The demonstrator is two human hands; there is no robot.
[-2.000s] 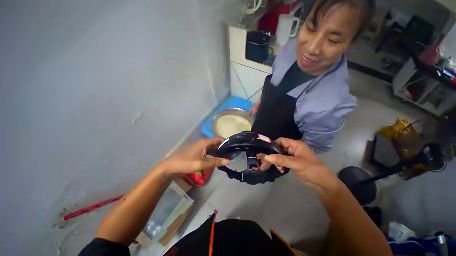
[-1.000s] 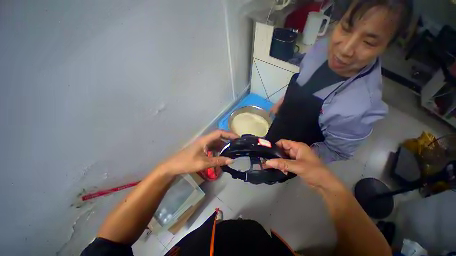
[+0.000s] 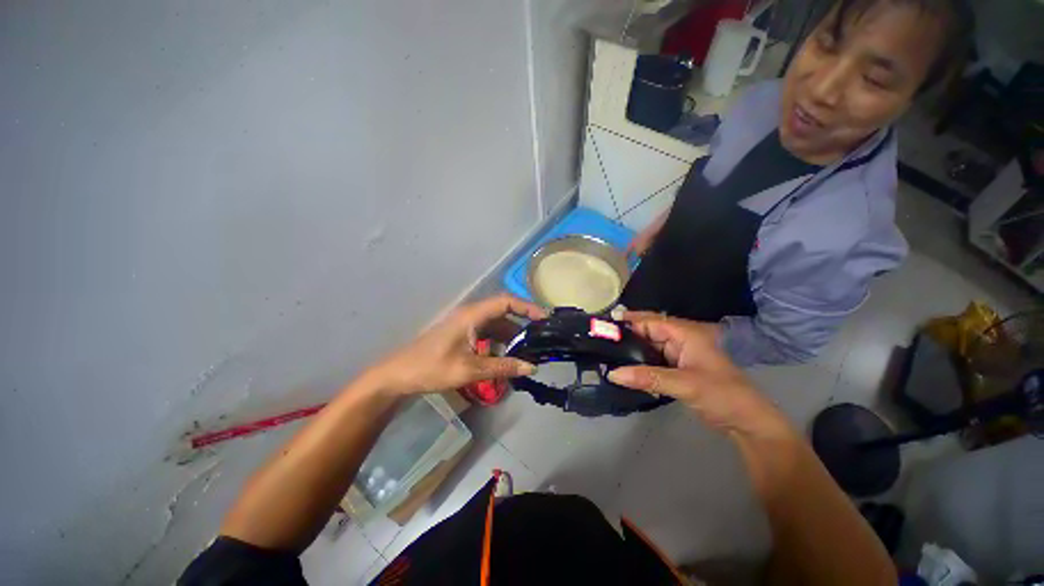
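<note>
A black head-mounted camera point(image 3: 590, 396) with a looped strap and a small white-and-red label is held in front of me at the centre of the head view. My left hand point(image 3: 452, 353) grips its left side between thumb and fingers. My right hand point(image 3: 687, 372) grips its right side in the same way. A strap piece hangs across the inside of the loop. Parts of the band are hidden behind my fingers.
A person in a grey jacket and dark apron point(image 3: 698, 246) stands beyond the camera. A metal basin point(image 3: 530, 275) with pale contents sits on a blue surface point(image 3: 595, 223). A clear bin point(image 3: 403, 458) is at lower left, a black round-based stand point(image 3: 853, 449) at right. A grey wall point(image 3: 286, 195) rises at left.
The view has shifted left, so the person, basin and wall corner appear farther right. The camera band has tilted slightly in my hands; both hands keep their hold.
</note>
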